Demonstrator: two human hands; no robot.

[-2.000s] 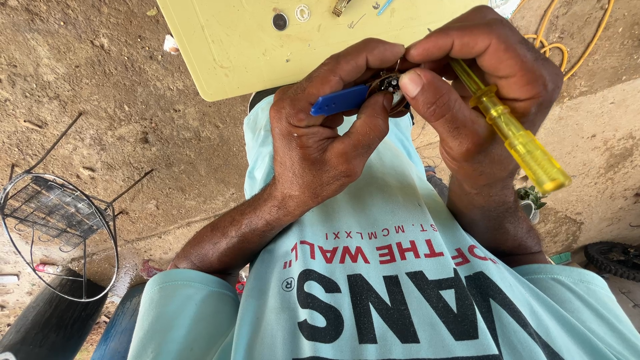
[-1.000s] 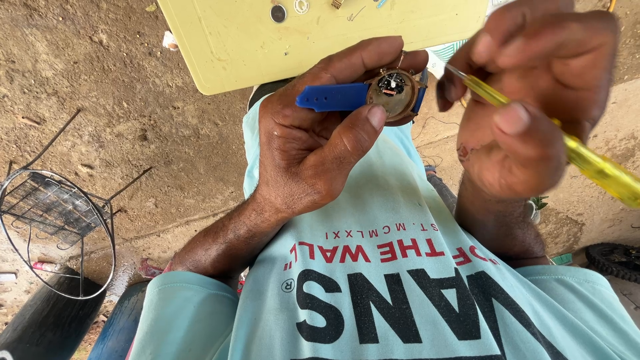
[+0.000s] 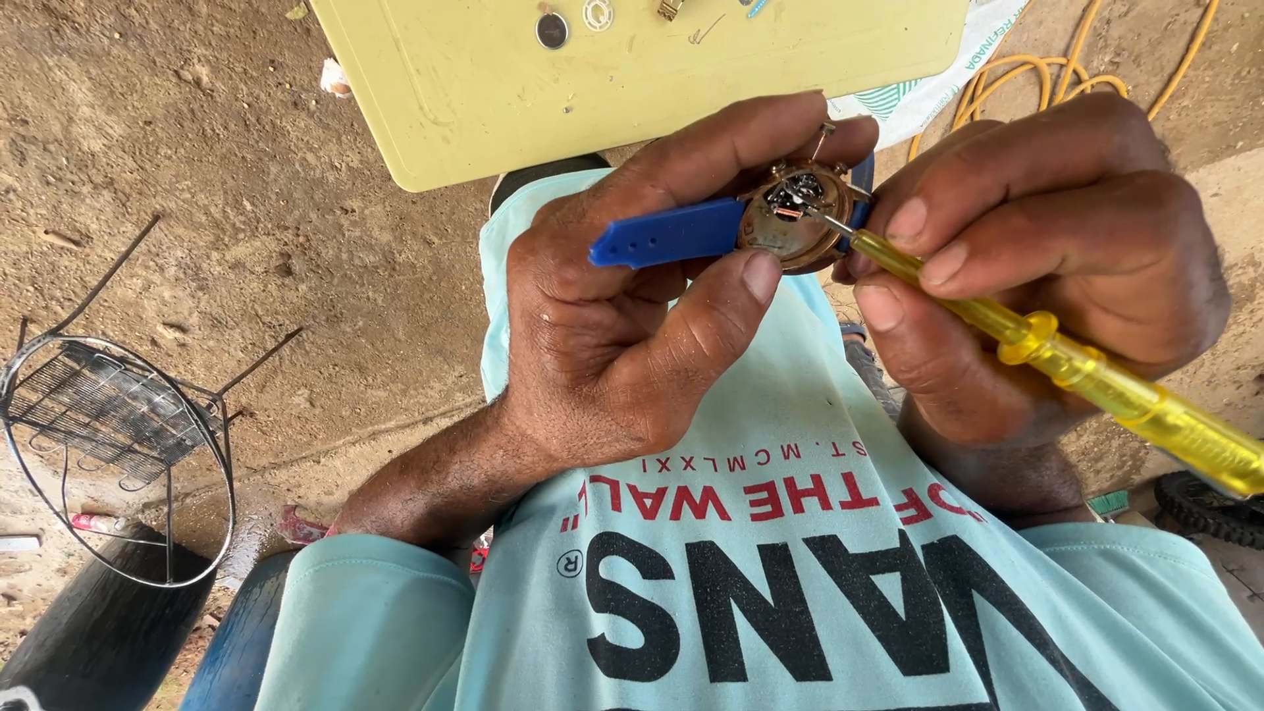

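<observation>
My left hand [image 3: 632,326] holds a wristwatch [image 3: 780,237] with its back off, thumb on the case's lower edge and fingers behind it. The movement shows in the upper part of the case, and a thin stem with a small crown sticks up from the rim. One part of the blue strap [image 3: 671,234] points left; the other lies partly hidden at the right. Between thumb and fingers, my right hand [image 3: 1047,267] grips a small screwdriver with a clear yellow handle [image 3: 1136,390]. The screwdriver's metal tip is at the movement, though whether it touches cannot be told.
A yellow tabletop [image 3: 474,118] lies ahead, bearing a round dark disc [image 3: 552,31], a white ring [image 3: 597,13] and small metal parts. An orange cable [image 3: 1047,74] coils on the ground at the upper right. A round wire stand [image 3: 118,434] is at the left.
My right hand was close against the watch, then drew away to the right. Now it is back beside the watch, with the screwdriver tip at the open case. My left hand keeps hold of the watch.
</observation>
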